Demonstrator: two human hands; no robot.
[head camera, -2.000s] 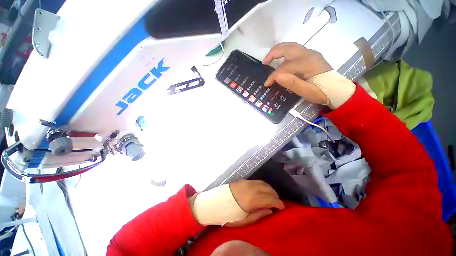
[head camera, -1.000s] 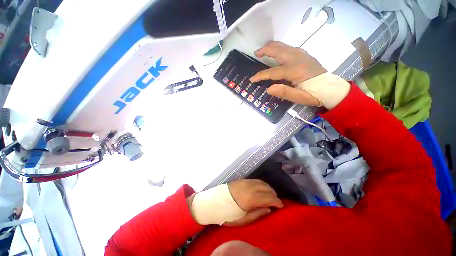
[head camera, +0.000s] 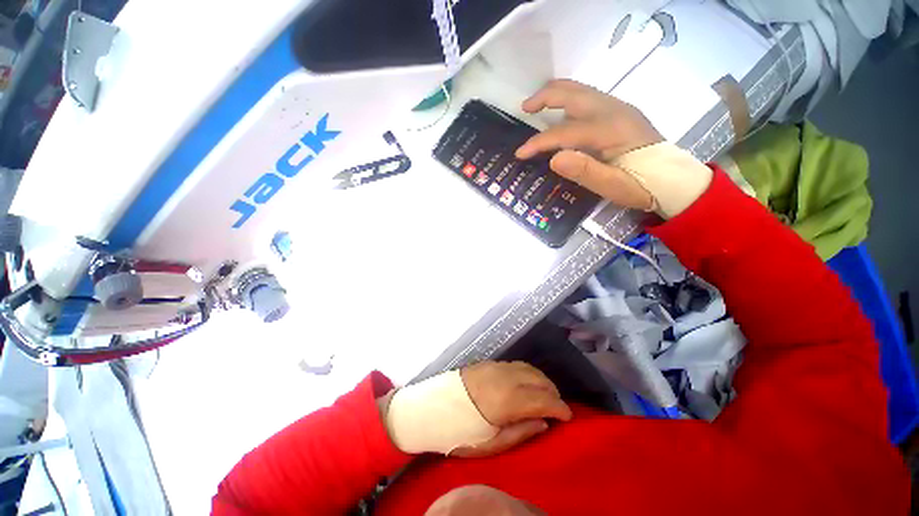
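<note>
A black smartphone (head camera: 504, 181) lies flat on the white machine table, its screen lit with a list of small coloured icons. A white charging cable (head camera: 617, 240) is plugged into its near end. My right hand (head camera: 595, 141) is over the phone's right part, fingers apart, with a fingertip at the screen; it holds nothing. My left hand (head camera: 512, 403) rests at the table's near edge against my body, fingers together and slightly curled; its palm is hidden and nothing shows in it.
The white sewing machine with "JACK" lettering (head camera: 285, 169) stands at the left. Dark thread snips (head camera: 375, 171) lie beside the phone. A measuring tape (head camera: 524, 314) runs along the table edge. Fabric scraps (head camera: 655, 338) lie below, green cloth (head camera: 821, 186) at the right, long fabric strips (head camera: 106, 433) at lower left.
My right hand's fingers have shifted over the phone screen, first further left, then slightly back right. My left hand and the phone have stayed in place.
</note>
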